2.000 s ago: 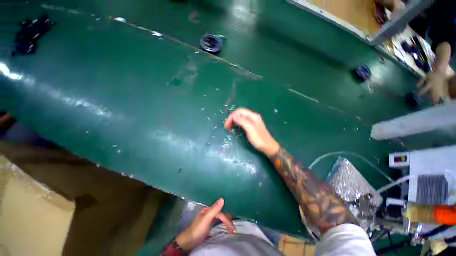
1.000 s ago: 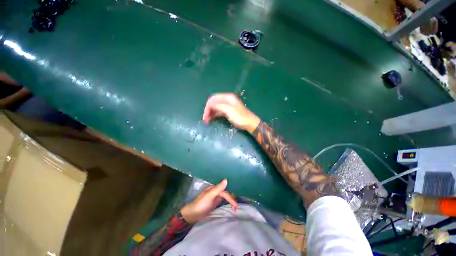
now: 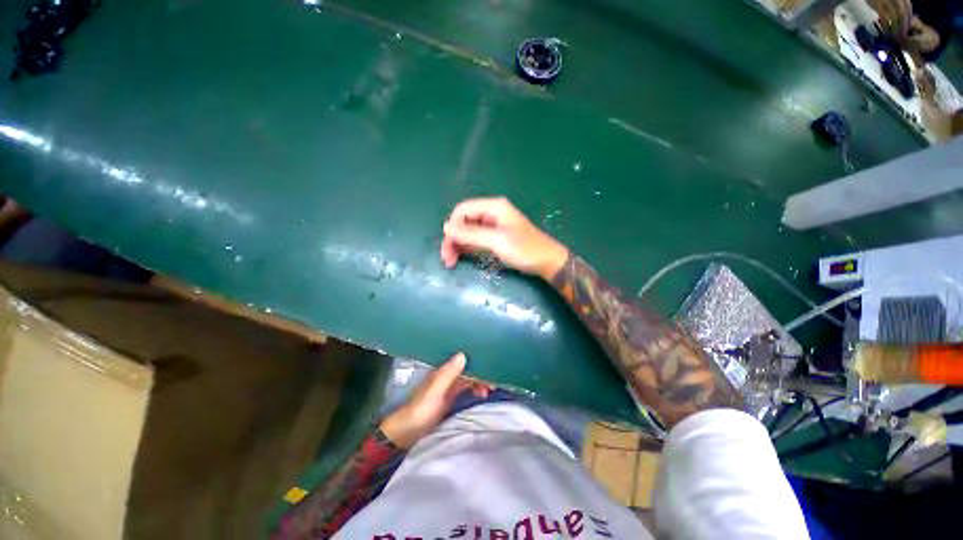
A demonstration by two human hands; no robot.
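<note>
My right hand (image 3: 494,234) is over the glossy dark green conveyor belt (image 3: 306,169), with its fingers bent down at the surface; whether it grips anything is too small to tell. Tiny shiny specks, perhaps loose screws (image 3: 488,272), lie on the belt by the palm. My left hand (image 3: 431,401) rests at the near belt edge with its fingers apart and holds nothing visible. A black round unit (image 3: 540,61) lies farther back on the belt, and another black unit (image 3: 831,129) lies at the back right.
Bag of screws (image 3: 729,306), orange screwdriver (image 3: 919,363) and white box (image 3: 913,285) stand at right, below a grey bar (image 3: 882,188). A dark pile of parts (image 3: 48,32) lies far left. A large carton (image 3: 69,422) is at lower left. Another person's hand (image 3: 917,26) shows at upper right.
My right hand has moved left from its earliest position and stays low over the belt. My left hand remains at the edge. The view has shifted somewhat; the round units appear farther right.
</note>
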